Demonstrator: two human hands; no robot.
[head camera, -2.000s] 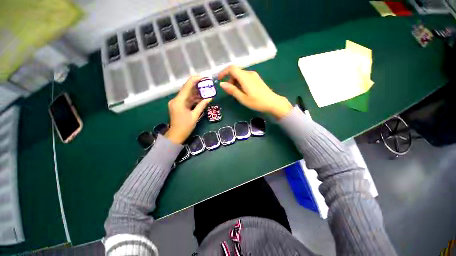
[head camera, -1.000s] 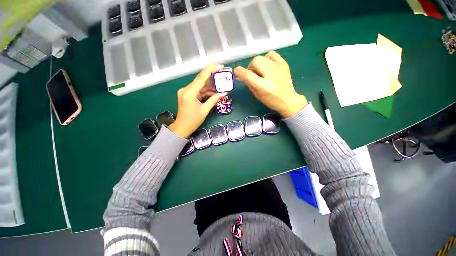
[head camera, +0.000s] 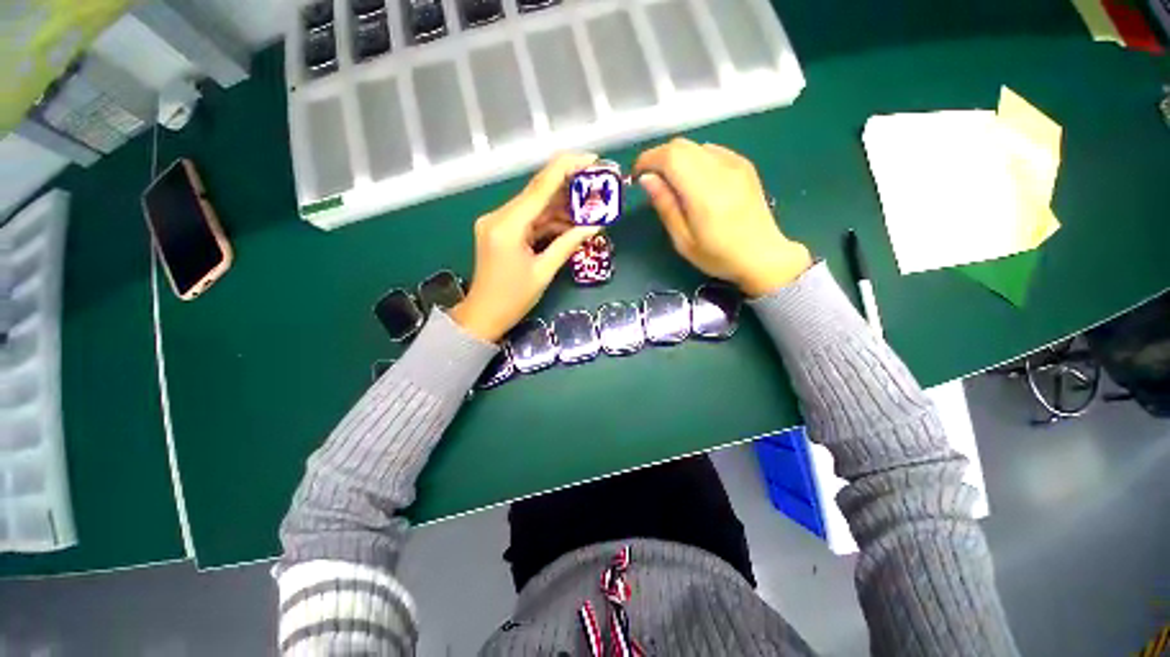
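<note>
My left hand (head camera: 524, 250) holds a patterned case (head camera: 595, 198) upright between thumb and fingers, its white and purple face with a reddish middle turned to me. My right hand (head camera: 713, 212) is just right of it, fingers curled, thumb and index together near the case's right edge; whether they pinch something small I cannot tell. A red-patterned piece (head camera: 592, 261) lies on the green mat just below the held case. A curved row of plain-face pieces (head camera: 621, 329) lies nearer me, its left end partly hidden by my left sleeve. Two darker pieces (head camera: 399, 313) lie left of my left wrist.
A white compartment tray (head camera: 539, 109) with dark pieces in its back row lies behind my hands. Paper slips (head camera: 943, 193), a green card (head camera: 1005, 276) and a marker pen (head camera: 864, 277) are at right. A smartphone (head camera: 189, 231) and spare trays (head camera: 28, 385) are at left.
The view has shifted, so the tray sits higher in the picture. The held case's face now shows a white and purple design more clearly. Both hands stay close around it.
</note>
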